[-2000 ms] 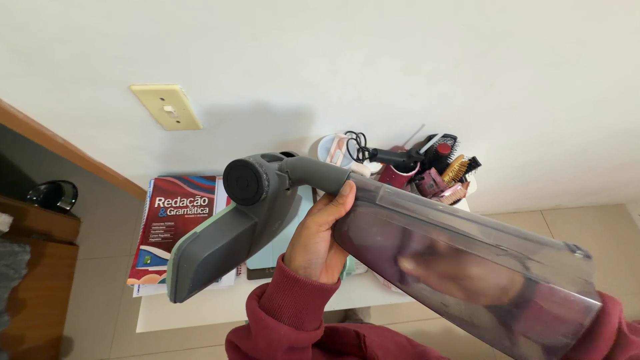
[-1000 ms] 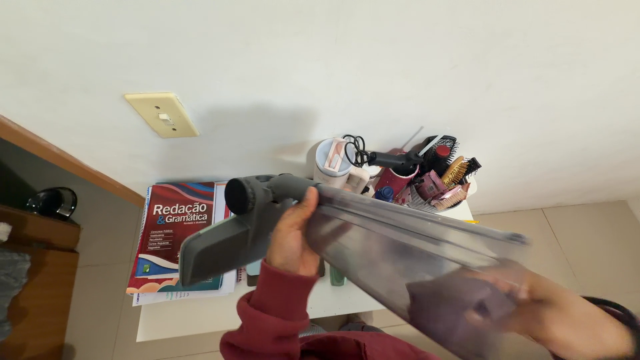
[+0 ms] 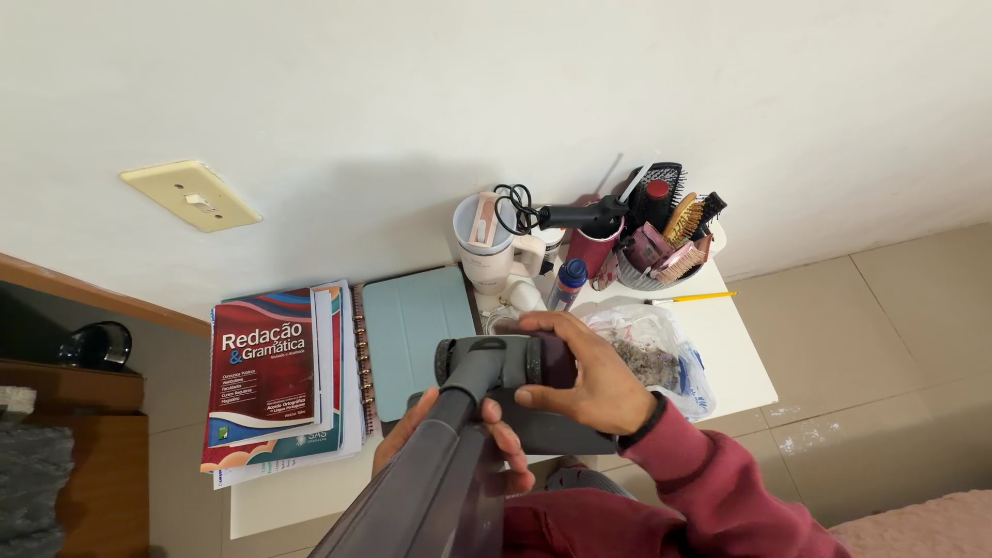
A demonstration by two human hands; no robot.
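Note:
A grey plastic appliance part with a ribbed wheel at each side of its swivel neck (image 3: 474,368) is held over the table's front edge. From the neck a long translucent purple-grey body (image 3: 418,480) runs down toward me. My left hand (image 3: 506,446) wraps the body from beneath just below the neck, fingers showing on both sides; its palm is hidden. My right hand (image 3: 601,380) is at the right wheel, thumb and fingers around a dark purple piece (image 3: 556,360) beside it. The flat grey head (image 3: 570,430) lies partly below this hand.
On the white table (image 3: 744,356) are books (image 3: 267,364), a light-blue tablet case (image 3: 418,333), a handled tumbler (image 3: 488,263), a blue-capped bottle (image 3: 568,283), a basket of hairbrushes (image 3: 666,267), a yellow-handled paintbrush (image 3: 701,296) and a plastic bag with grey contents (image 3: 651,356). A wall stands behind.
The appliance part has turned so that its long body now points down toward me. My right hand has moved from the body's far end to the wheeled neck. My left hand has kept its hold.

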